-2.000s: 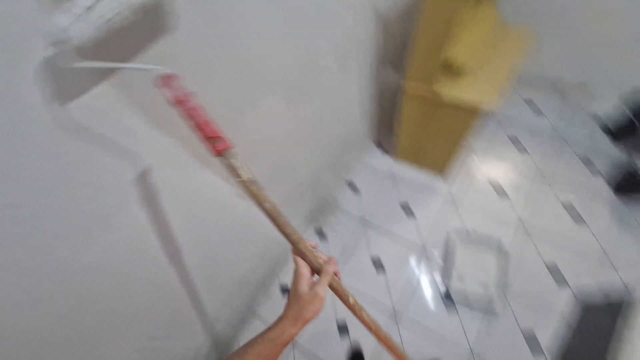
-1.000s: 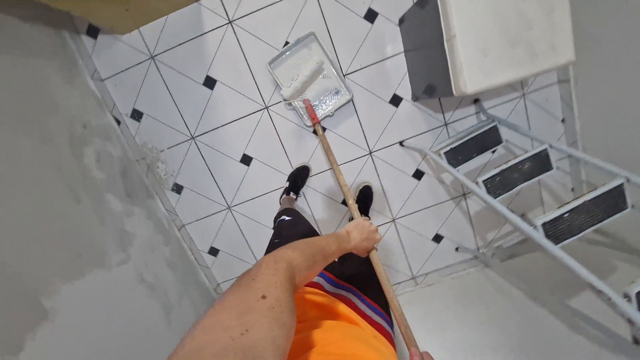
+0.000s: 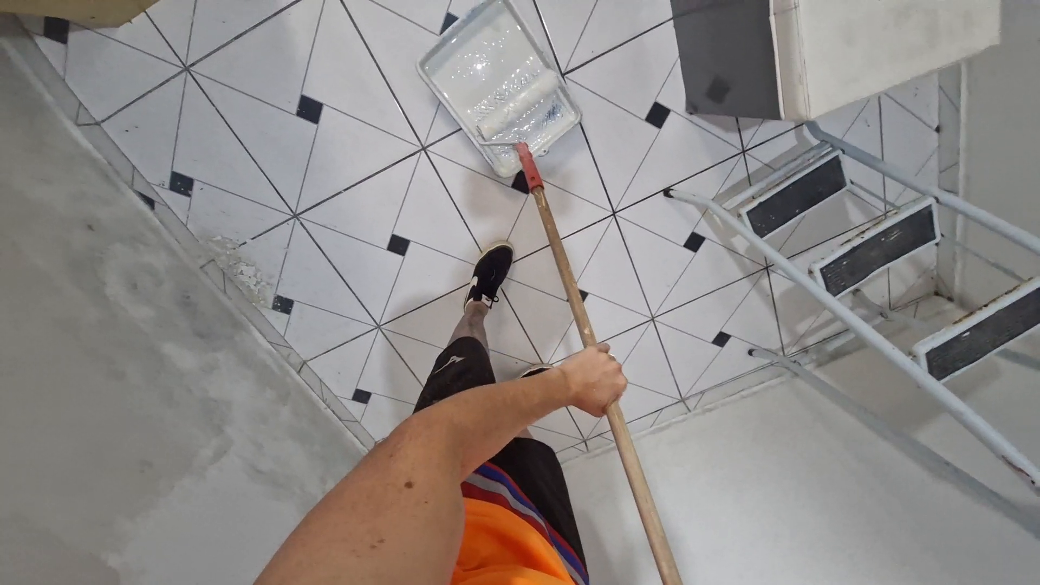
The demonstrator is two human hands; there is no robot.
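My left hand point(image 3: 595, 379) is closed around the wooden pole point(image 3: 563, 258) of a paint roller. A red plastic socket point(image 3: 529, 167) joins the pole to the roller's wire frame. The roller sleeve point(image 3: 518, 106), coated in white paint, lies in a paint tray point(image 3: 451, 97) on the tiled floor, over its wet, ribbed part. The pole slants down past my hand and leaves the view at the bottom edge. My right hand is out of view.
A metal stepladder point(image 3: 845, 308) with black treads stands at the right, near a white and dark grey box-like object point(image 3: 894, 50). A patchy grey wall point(image 3: 130, 325) runs along the left. My black shoe point(image 3: 490, 274) is on the floor below the tray.
The roller was up against the wall two seconds ago and is now down in the tray. My right hand, at the lower edge on the pole one second ago, has left the view.
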